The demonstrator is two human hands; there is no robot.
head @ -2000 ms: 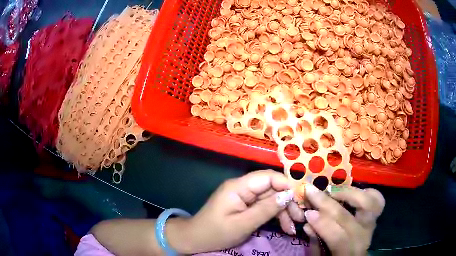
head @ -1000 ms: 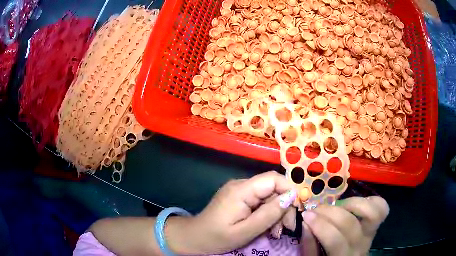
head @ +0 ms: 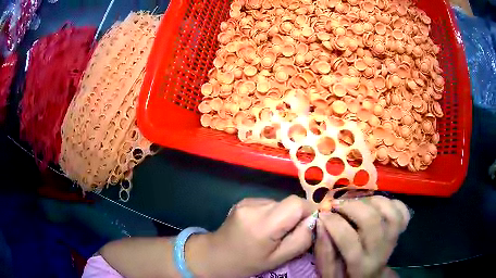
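My left hand (head: 261, 231), with a pale blue bangle at the wrist, pinches the near edge of an orange moulded sheet (head: 330, 146). My right hand (head: 361, 228) pinches the same edge; the fingertips of both hands nearly touch. A small orange round part (head: 326, 205) shows between the fingertips. The rest of the sheet is a web of empty round holes. It lies over the front rim of the red basket (head: 217, 153) and onto the loose orange round parts (head: 326, 59) inside. No tool can be made out in the fingers.
Left of the basket is a pile of pale orange holed webs (head: 109, 103), with a deep red pile (head: 51, 87) farther left. Crumpled clear plastic (head: 478, 59) lies at the right edge. A white line crosses the dark tabletop (head: 217, 182) at the lower left.
The fingertips have closed in on the sheet's near edge, which is now folded and partly covered. The basket and piles sit slightly farther left in view.
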